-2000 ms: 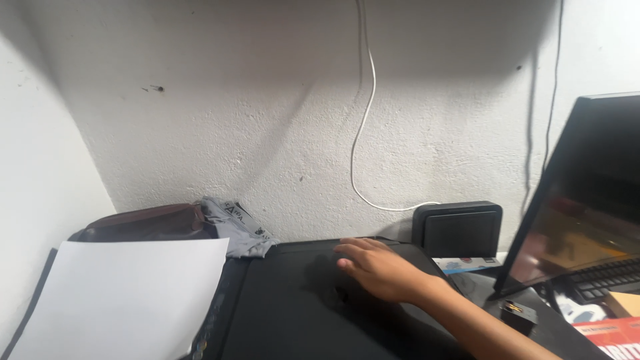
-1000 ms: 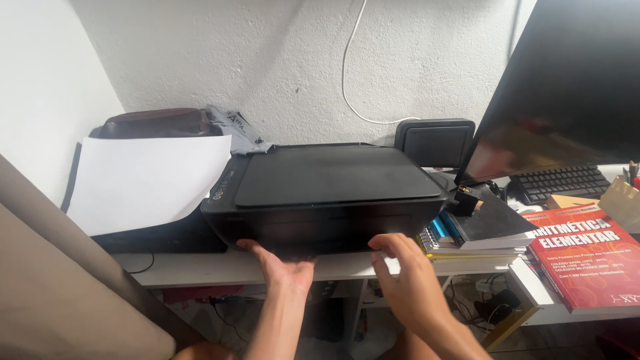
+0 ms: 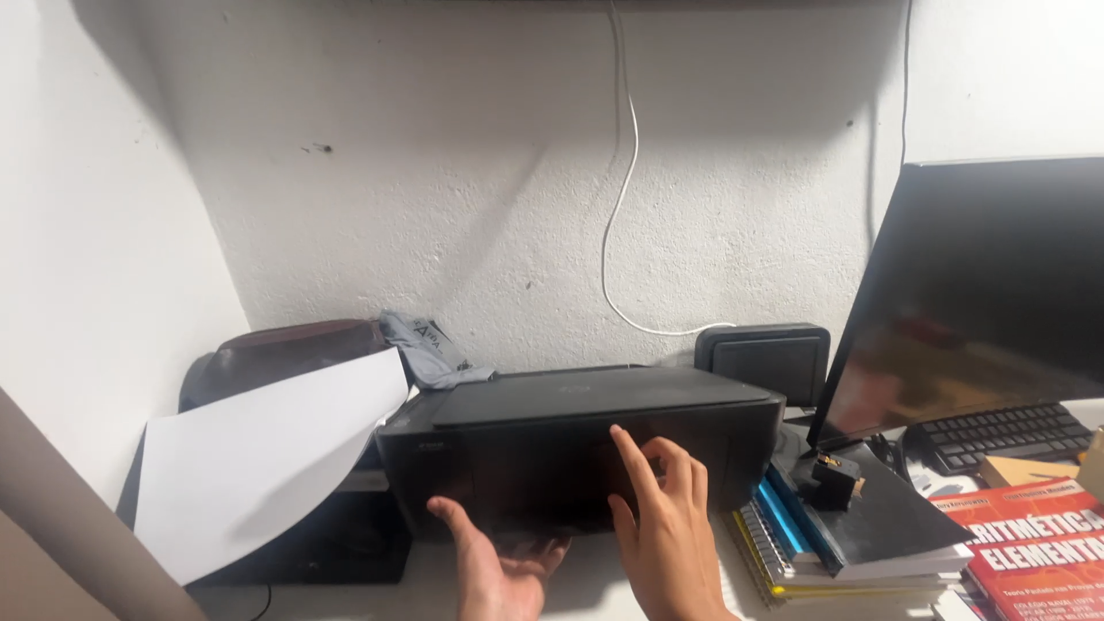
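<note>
A black printer [image 3: 552,466] stands on a white desk against the wall, its lid down and its front toward me. My left hand [image 3: 496,561] is palm up at the lower front edge, thumb against the front face and fingers partly hidden beneath the body. My right hand [image 3: 668,517] has its index fingertip on the front face just below the lid edge; its other fingers are bent and the thumb is near the panel. Whether either hand bears any of the printer's weight cannot be told.
White paper [image 3: 267,466] lies over a black object left of the printer, before a dark brown bag [image 3: 297,354] and a grey cloth [image 3: 431,354]. Stacked notebooks [image 3: 888,526], a monitor [image 3: 975,293], a keyboard [image 3: 1000,435] and a red book [image 3: 1035,543] are at right. A black box-like device [image 3: 763,362] stands behind.
Two seconds ago one hand lay on the printer's lid; now both hands are at its front. Since a second ago, my right hand has moved up the front face. The view has tilted up.
</note>
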